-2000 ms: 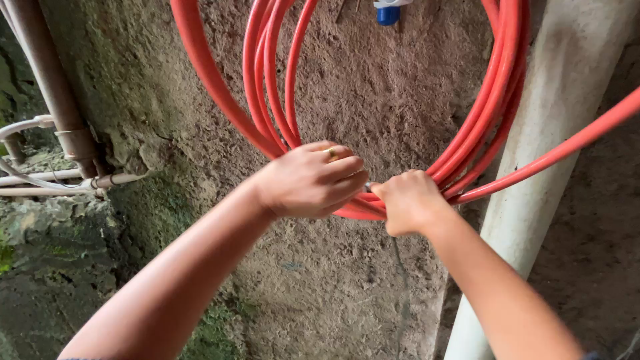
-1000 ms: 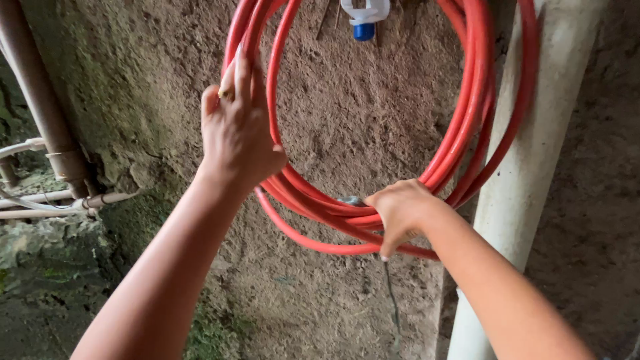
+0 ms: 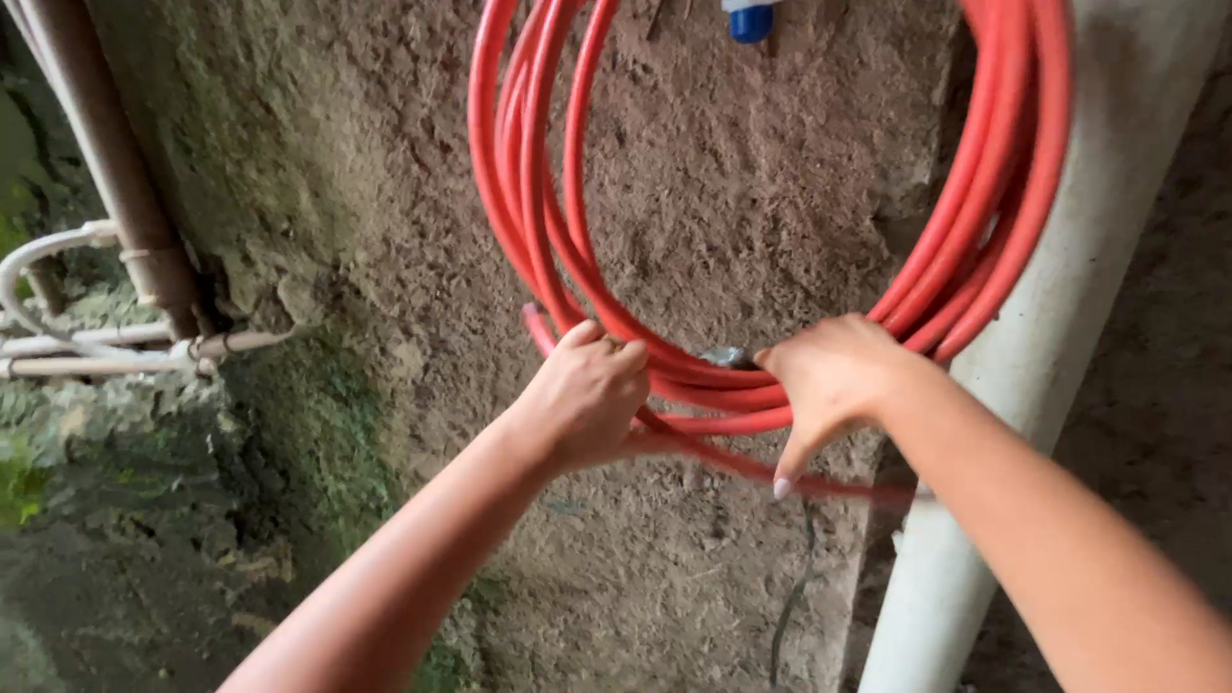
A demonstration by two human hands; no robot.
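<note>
A coil of red hose (image 3: 996, 192) hangs against the rough wall, several loops thick. At its lower left, my left hand (image 3: 592, 395) is closed around the hose, with a short hose end (image 3: 535, 322) showing just above and left of it. My right hand (image 3: 837, 375) grips the loops at the lower right, thumb pointing down below them. Between the hands, a small shiny grey piece (image 3: 727, 356) rests by the inner loops; what it is I cannot tell. A blurred length of hose (image 3: 731, 460) runs below the coil toward the right.
A thick whitish pipe (image 3: 1088, 318) slants down behind the coil's right side. At the left are a brown pipe (image 3: 125, 173) and thin white pipes (image 3: 96, 351) beside a mossy ledge. A blue cap (image 3: 751, 23) shows at the top, and a thin dark wire (image 3: 794, 597) hangs low.
My left hand has moved down from the coil's left side to its lower left. The right hand stays at the lower right. A hose length now sags below the coil.
</note>
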